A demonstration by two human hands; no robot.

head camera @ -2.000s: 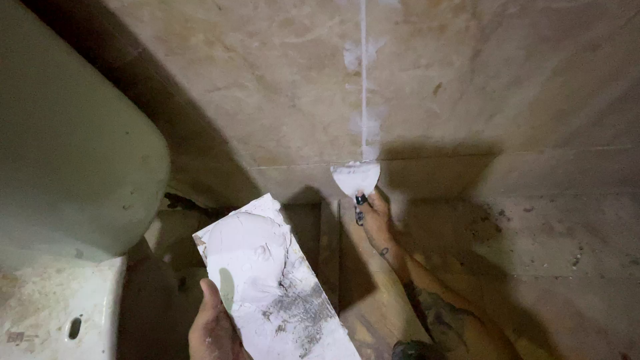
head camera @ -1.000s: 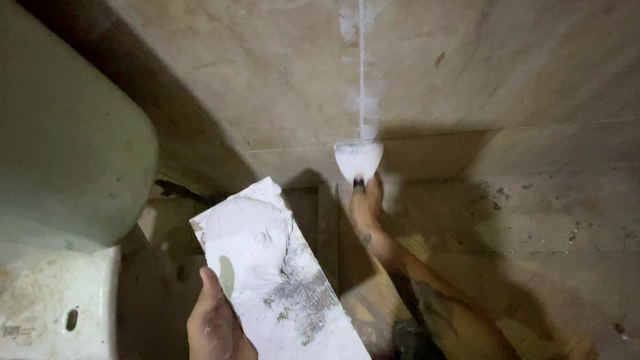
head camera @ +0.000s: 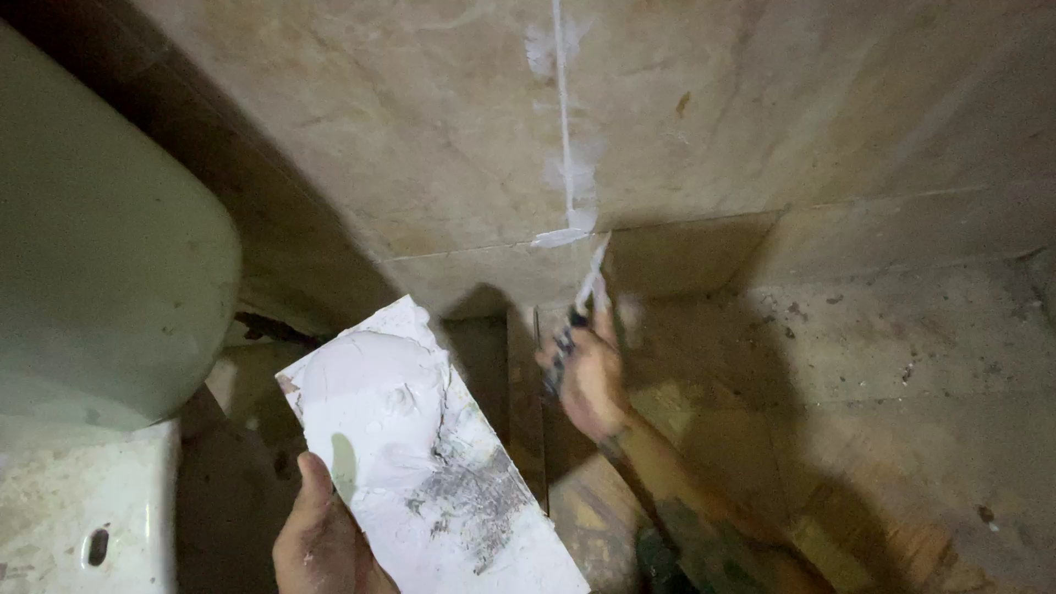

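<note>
My left hand [head camera: 326,528] grips the lower left edge of a flat rectangular board [head camera: 528,553], its thumb on top. A thick mound of white filler paste [head camera: 379,371] covers the board's upper part, with a grey, rough patch lower down. My right hand [head camera: 590,379] is closed around the dark handle of a putty knife [head camera: 596,272], whose blade is seen nearly edge-on close to the wall. White paste fills a vertical joint [head camera: 565,107] between wall tiles, with smears beside it. A fresh dab of paste [head camera: 561,238] lies where that joint meets a horizontal one.
A pale green rounded fixture [head camera: 107,247] stands at the left, above a stained white ceramic piece [head camera: 82,495] with an oval slot. Marbled wall tiles [head camera: 429,165] span the upper view. The stained floor [head camera: 891,462] with debris lies at the right.
The putty knife has turned from showing its blade's broad face to nearly edge-on. A dab of white paste now shows at the joint's lower end, where the blade was before.
</note>
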